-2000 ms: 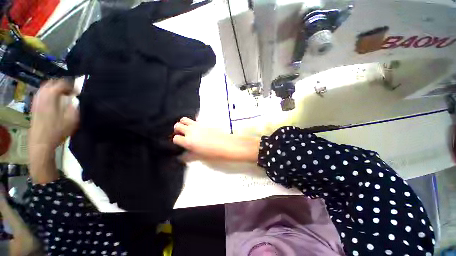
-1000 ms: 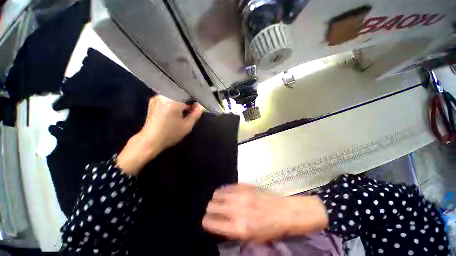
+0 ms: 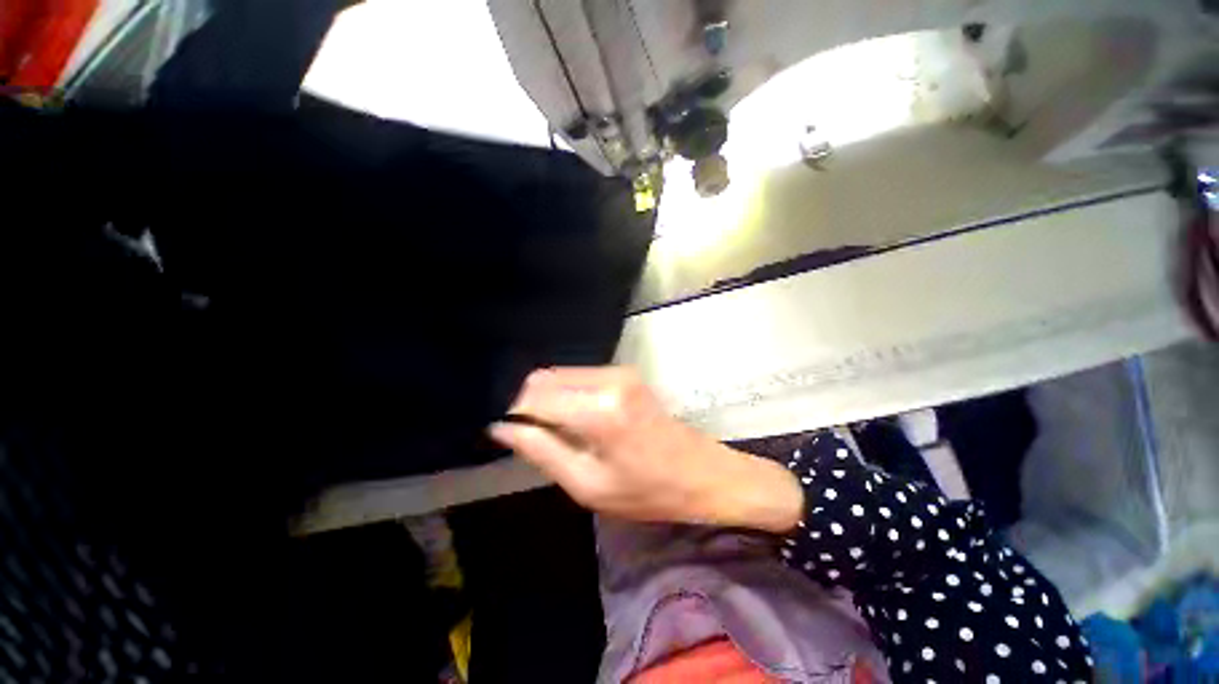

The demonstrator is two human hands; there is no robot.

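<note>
The black garment piece (image 3: 334, 281) covers the left of the white table, and its right corner reaches the presser foot (image 3: 644, 187) under the sewing machine head (image 3: 775, 40). A yellow-green bit shows at the foot. My right hand (image 3: 622, 448) pinches the cloth's near right edge between thumb and fingers, at the table's front. My left hand is not visible; only a dotted sleeve (image 3: 80, 575) shows at the lower left. Small pale patches on the cloth at left are too unclear to name.
Red-handled snips (image 3: 1203, 254) hang at the right edge, partly cut off. A printed ruler (image 3: 802, 374) runs along the pale front strip (image 3: 1016, 301). Below right are a pale bin (image 3: 1096, 454) and blue cloth (image 3: 1163, 641).
My right hand has moved up and closed on the cloth edge. My left hand, seen by the needle one second ago, is out of sight. The cloth is spread wider leftward; the view has shifted.
</note>
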